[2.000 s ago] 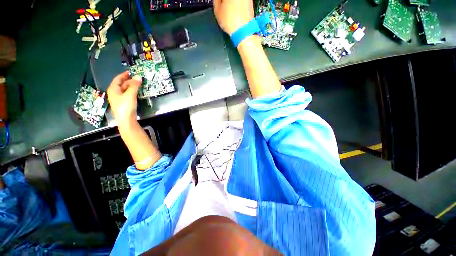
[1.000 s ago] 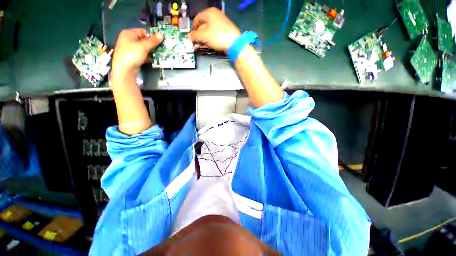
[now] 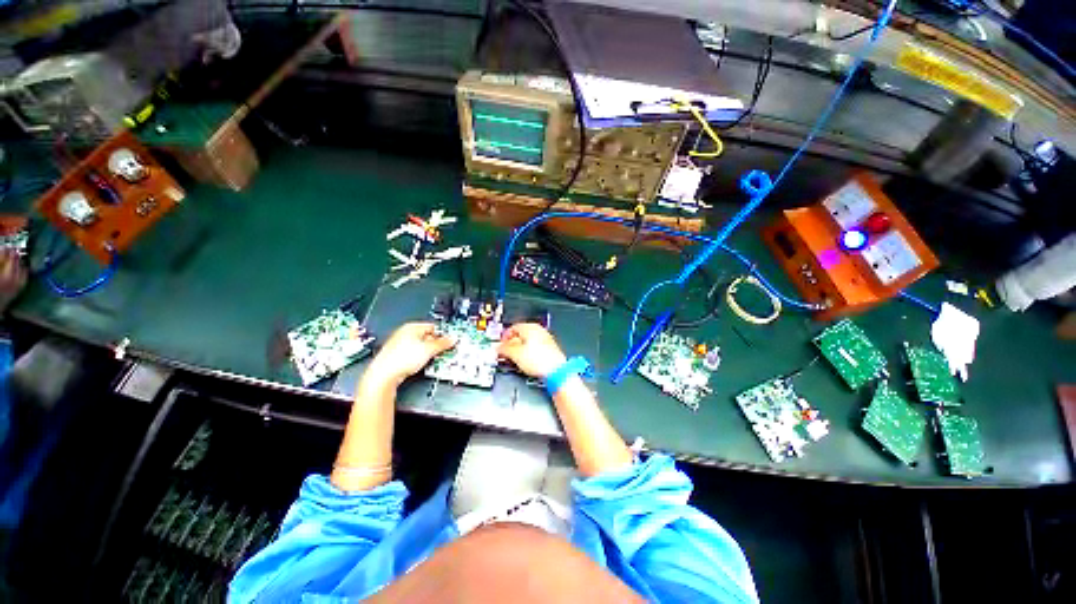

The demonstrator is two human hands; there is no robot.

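A green-white circuit board (image 3: 470, 358) lies on the grey fixture plate (image 3: 413, 309), with coloured plugs and leads at its back edge. My left hand (image 3: 413, 352) has its fingertips on the board's left edge. My right hand (image 3: 533, 350), with a blue wrist strap (image 3: 569, 374), has its fingertips on the right edge near the plugs. The fingers hide both side edges. The remote control (image 3: 562, 282) lies behind the plate.
Circuit boards lie left (image 3: 328, 346) and right (image 3: 676, 367) of the plate, with several plain green boards (image 3: 893, 421) far right. Behind are the oscilloscope (image 3: 555, 139), an orange-red box (image 3: 852, 245), blue cable and crossed clips (image 3: 427, 262). A board tray (image 3: 195, 519) is below the bench edge.
My right hand has come from the remote control to the board's right edge. My left hand stays at its left edge. The view has tilted up, showing the back of the bench.
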